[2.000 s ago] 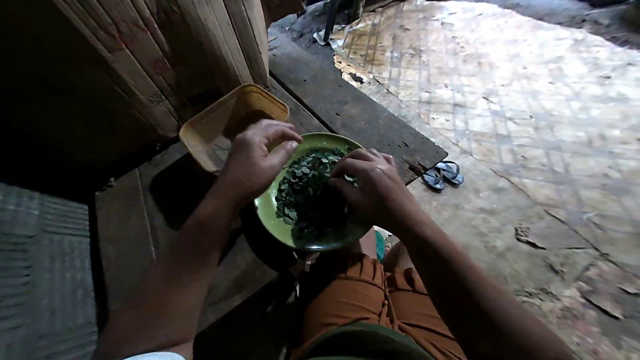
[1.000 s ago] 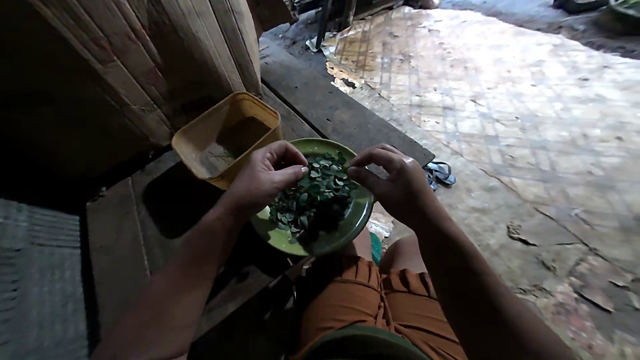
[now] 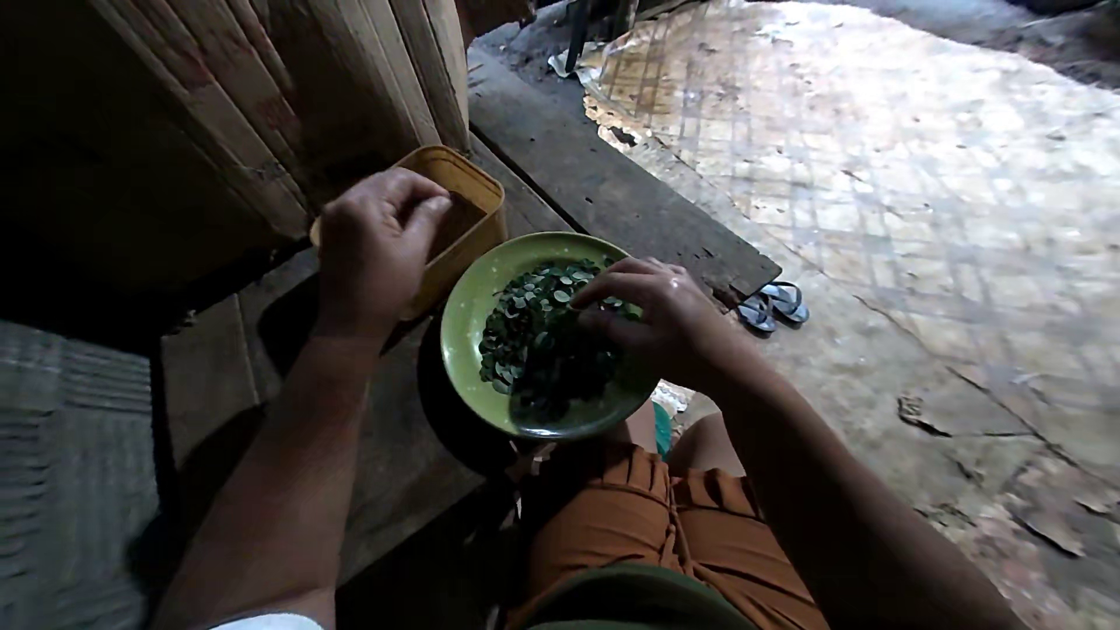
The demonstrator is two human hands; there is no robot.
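Note:
A green plate holds a heap of small green leaves, its near part in shadow. Over the yellowish plastic container, left of the plate, is my left hand, thumb and fingertips together; whether anything is pinched between them cannot be told. My right hand reaches over the plate's right side, fingers bent down at the leaves. Its fingertips are partly lost in the dark, so a hold on a leaf cannot be made out.
Under the container and beside the plate run wooden planks. A pair of flip-flops lies on the worn floor to the right. A plank wall rises behind the container, and a woven surface is at lower left.
My left hand has moved from above the leaves to over the yellowish container. My right hand has come down from the plate's right edge toward the leaves.

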